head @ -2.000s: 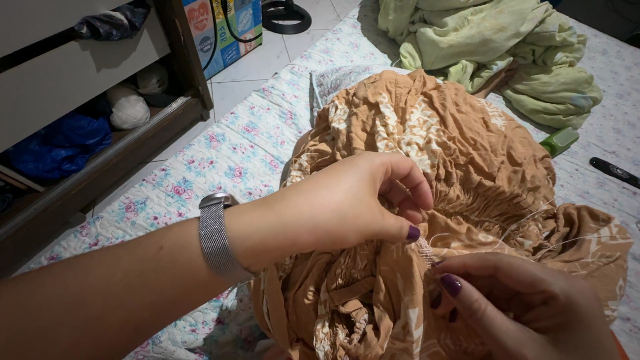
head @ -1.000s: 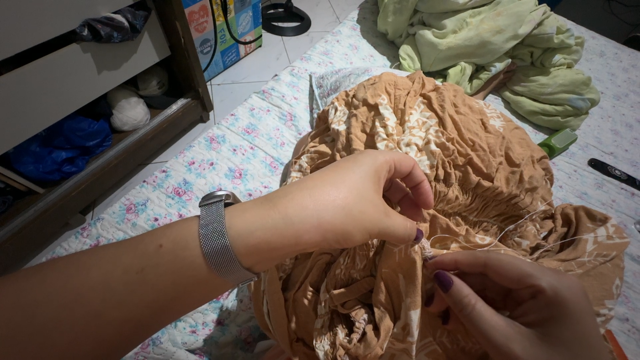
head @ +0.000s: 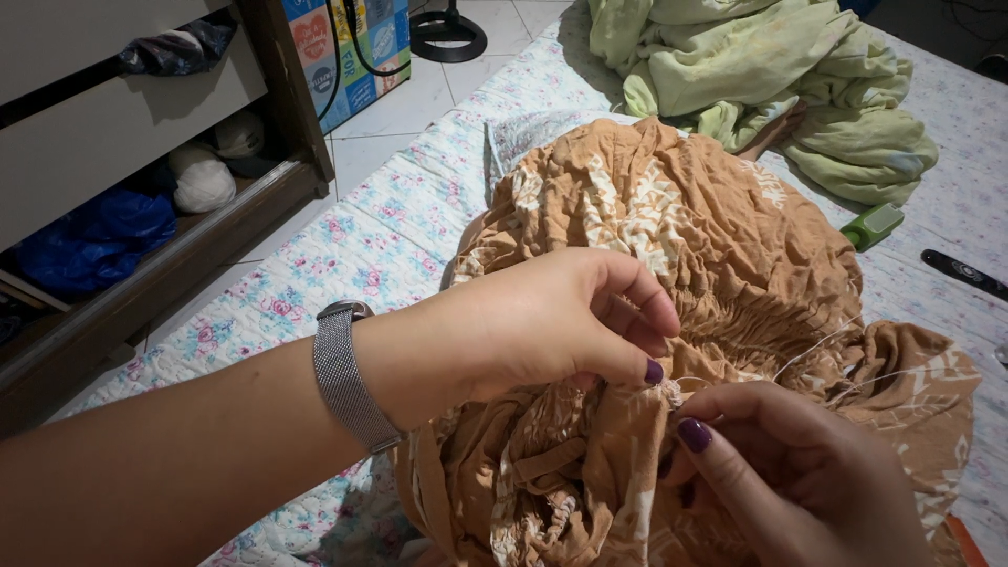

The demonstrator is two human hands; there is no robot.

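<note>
A tan garment with white print and gathered seams (head: 756, 228) lies bunched before me over the bed. My left hand (head: 551, 323), with a mesh-band watch (head: 346, 378) on the wrist, pinches a small edge of the fabric between thumb and finger. Close beside it, touching the same spot, my right hand (head: 780, 465) has thumb and forefinger pressed together at the cloth edge. Pale thread (head: 815, 346) loops from there across the gathers to the right. Whether a needle is between the fingers cannot be told.
A floral quilt (head: 315, 283) covers the bed. Light green cloth (head: 756, 63) lies at the back, with a person's limb partly under it. A green-handled object (head: 874, 227) and a black slim object (head: 965, 272) lie at right. An open drawer unit (head: 157, 236) stands left.
My right hand's fingertips have moved slightly up and left, closer to my left thumb at the cloth edge. My left hand has stayed in about the same place.
</note>
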